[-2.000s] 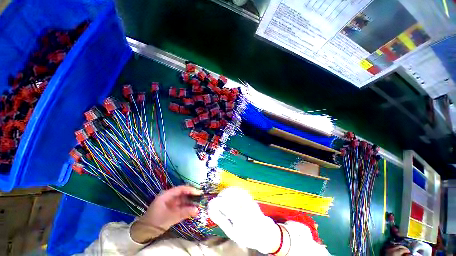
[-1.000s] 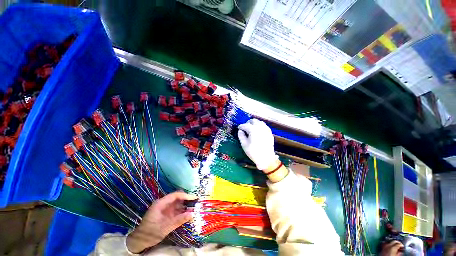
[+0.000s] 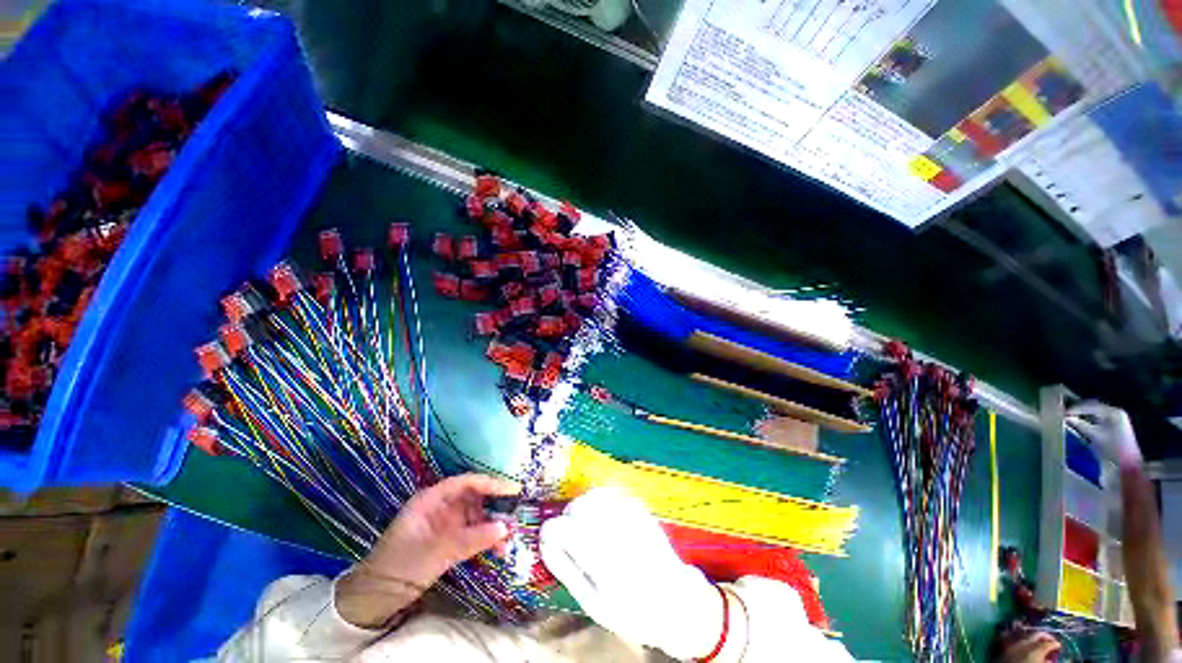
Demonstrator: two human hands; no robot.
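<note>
My bare left hand (image 3: pixel 434 534) is at the lower middle and holds a small dark connector housing (image 3: pixel 500 506) between thumb and fingers. My right hand (image 3: pixel 609 550) in a white glove is right beside it, its fingertips at the housing's right side; what they pinch is too small to tell. Red wires (image 3: pixel 739 557) lie partly under my right hand. Yellow wires (image 3: pixel 739 501) lie just beyond, then blue wires (image 3: pixel 765 339) and white wires (image 3: pixel 726 288) farther off. Loose red-and-black housings (image 3: pixel 538 279) are piled at the wire tips.
Wired harnesses (image 3: pixel 324 389) fan out at left, and another bunch (image 3: pixel 927 479) lies at right. A blue bin (image 3: pixel 195 285) of housings stands at far left. Cardboard dividers (image 3: pixel 778 394) lie between wires. A parts tray (image 3: pixel 1053 518) and another person's arm (image 3: pixel 1143 544) are at far right.
My gloved right hand has come back from the blue wires to my left hand at the housing. My left hand stays at about the same place. Another person's arm now reaches over the parts tray.
</note>
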